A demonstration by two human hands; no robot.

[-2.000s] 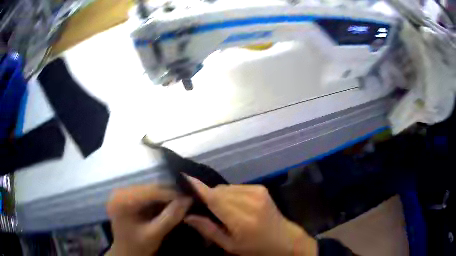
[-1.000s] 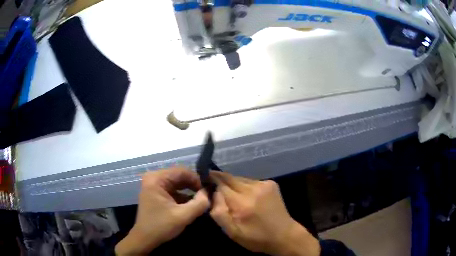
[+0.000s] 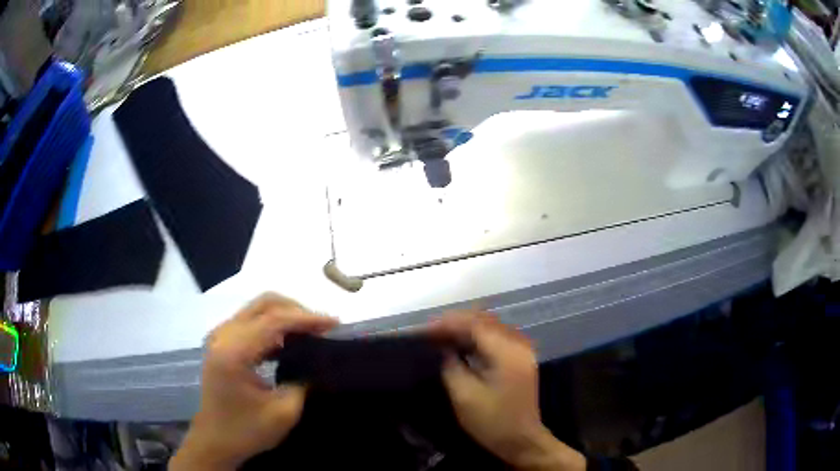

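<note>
A black fabric piece (image 3: pixel 368 359) is stretched between my two hands at the table's front edge. My left hand (image 3: pixel 262 373) grips its left end and my right hand (image 3: pixel 488 382) grips its right end. Its lower part merges with the dark area below, so its full outline cannot be told. Two flat black cut panels, one longer panel (image 3: pixel 189 179) and another panel (image 3: pixel 97 250), lie on the white table to the left.
The white JACK sewing machine (image 3: pixel 553 87) stands behind my hands, its presser foot (image 3: pixel 396 158) above the bed. A brownish tab (image 3: pixel 343 276) is on the bed. A blue basket (image 3: pixel 41 156) is at left, pale cloth (image 3: pixel 801 212) at right. The ruler-marked edge (image 3: pixel 608 281) runs along the front.
The black piece was held narrow and upright with my hands close together. My hands have moved apart, and the piece is now spread sideways between them. The view has also shifted.
</note>
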